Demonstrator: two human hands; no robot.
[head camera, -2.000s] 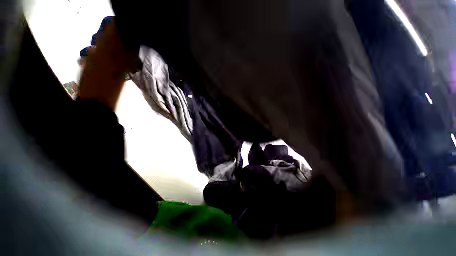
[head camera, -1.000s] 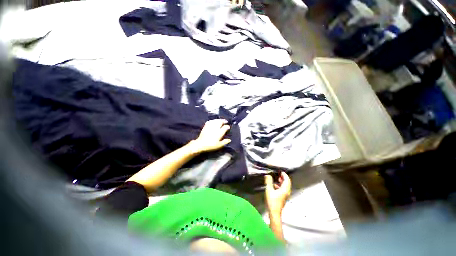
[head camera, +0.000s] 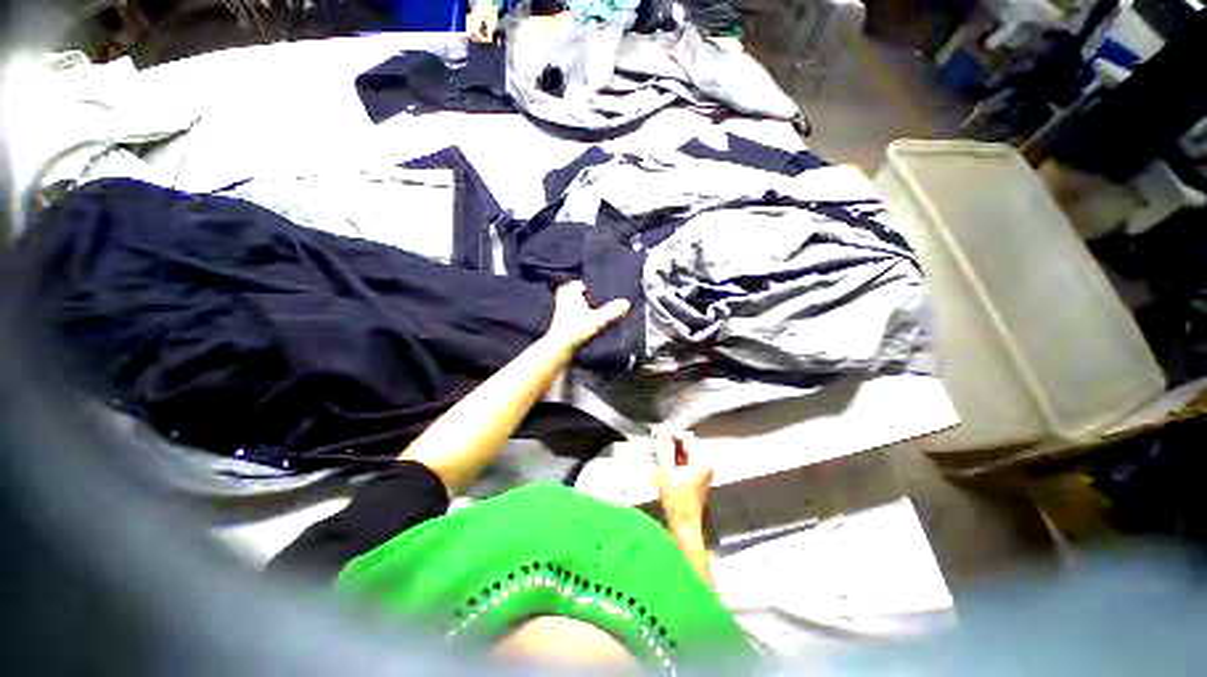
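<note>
A navy garment (head camera: 305, 318) lies spread on the white-topped table, its lower edge showing small pale dots. Its collar-like folded part is at the middle. My left hand (head camera: 579, 318) rests on the cloth there, thumb apart from the fingers. My right hand (head camera: 679, 463) is at the table's near edge, fingers curled; a small dark red spot shows in it, too small to name. A grey-and-navy garment heap (head camera: 788, 284) lies right of the left hand.
More grey and navy garments (head camera: 596, 79) lie at the table's far side. A large cream bin (head camera: 1019, 278) stands beyond the right edge. A lower white-topped side table (head camera: 847, 569) is at the near right. Part of a hand (head camera: 482, 20) shows at the far edge.
The view, first dark and blocked by cloth, has cleared. Since one second ago my left hand has shifted slightly up the cloth, and my right hand has moved left and up to the table edge.
</note>
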